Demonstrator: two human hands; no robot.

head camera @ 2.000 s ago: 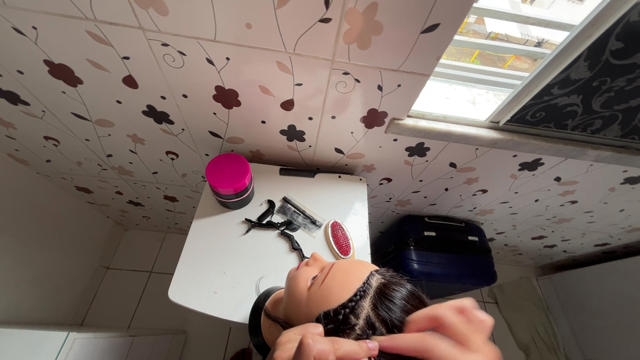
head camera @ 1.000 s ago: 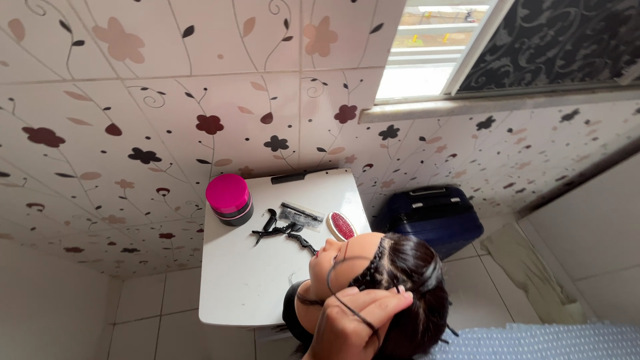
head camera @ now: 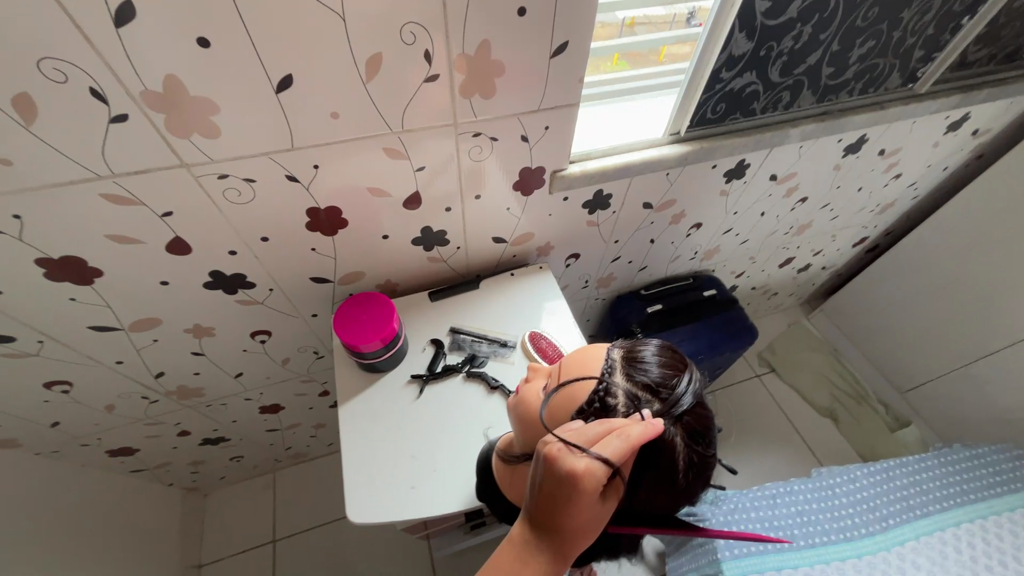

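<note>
My left hand (head camera: pixel 576 472) is over the side of a person's head, its fingertips pinched on a thin dark strand of hair (head camera: pixel 552 400) that loops out over the cheek. Small tight braids (head camera: pixel 600 392) run along the front hairline, and the remaining dark hair (head camera: pixel 656 364) is smoothed back with visible partings. The person wears a black top (head camera: pixel 490 480) and faces left. Below my left hand, the pink pointed tail of a comb (head camera: pixel 712 532) sticks out to the right beside the hair. My right hand cannot be made out.
A white table (head camera: pixel 408 456) holds a pink-lidded jar (head camera: pixel 370 332), black hair clips (head camera: pixel 456 368), a clear packet (head camera: pixel 480 342) and an oval hairbrush (head camera: pixel 544 348). Behind stands a dark blue suitcase (head camera: pixel 680 320). A blue dotted cloth (head camera: pixel 840 496) lies at lower right, below a window (head camera: pixel 640 72).
Both hands were together at the hair two seconds ago; now only my left shows, holding the strand. The pink comb tail has come into sight. The view has shifted.
</note>
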